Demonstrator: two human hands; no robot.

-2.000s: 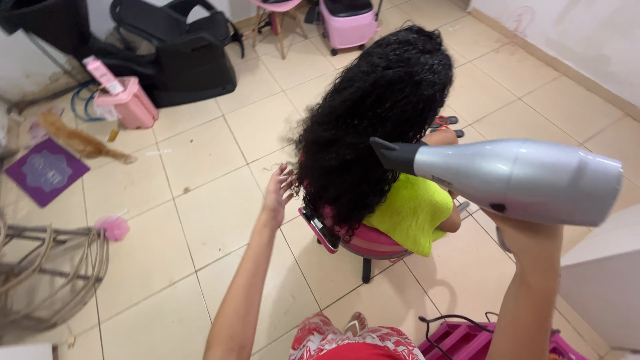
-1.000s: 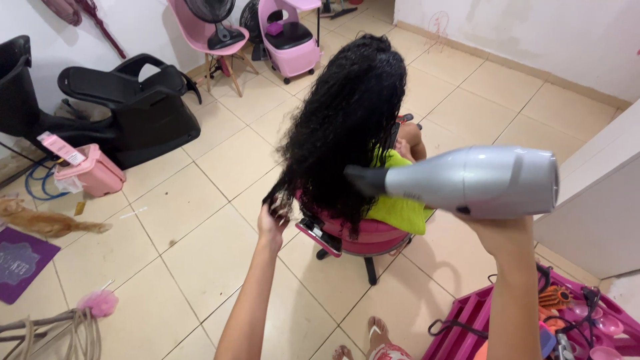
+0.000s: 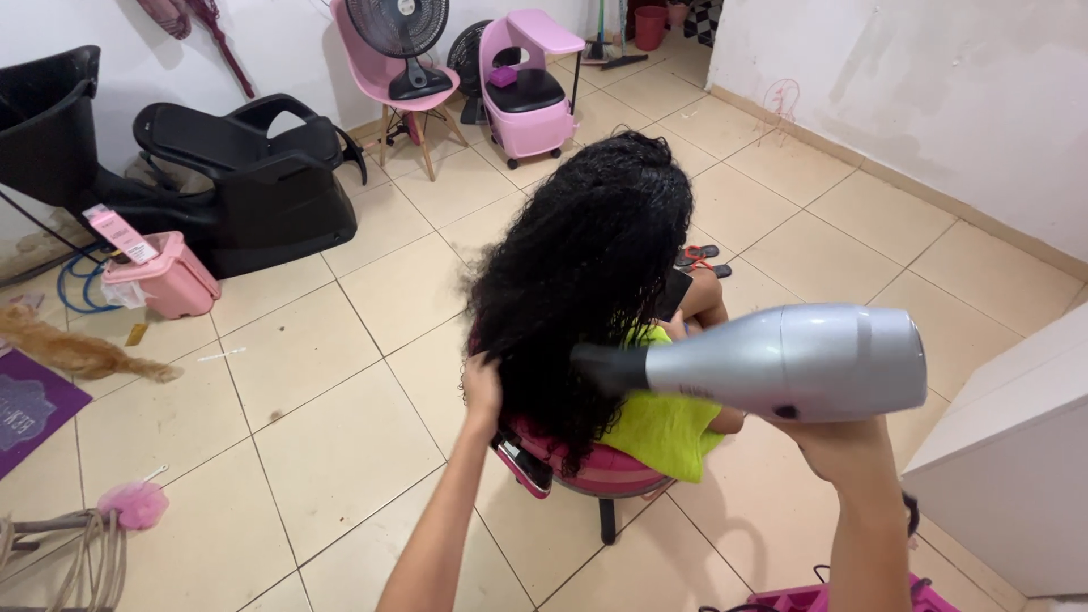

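A person with long, curly black hair sits on a pink swivel stool, turned away from me. My right hand holds a silver hair dryer from below, its black nozzle pointing left at the lower hair. At the left edge of the hair is my left hand, its fingers closed around some strands and partly hidden by them. A lime-green towel lies at the person's back and side. The person's hand is beside a dark flat device.
A black shampoo chair, a pink bin and an orange cat are at left. Behind stand a fan on a pink chair and a pink wheeled seat. A magenta trolley is at bottom right, below a white cabinet.
My left hand, apart from the hair's edge with fingers spread two seconds ago, is now closed on strands. The dryer nozzle has moved lower along the hair. The view has shifted.
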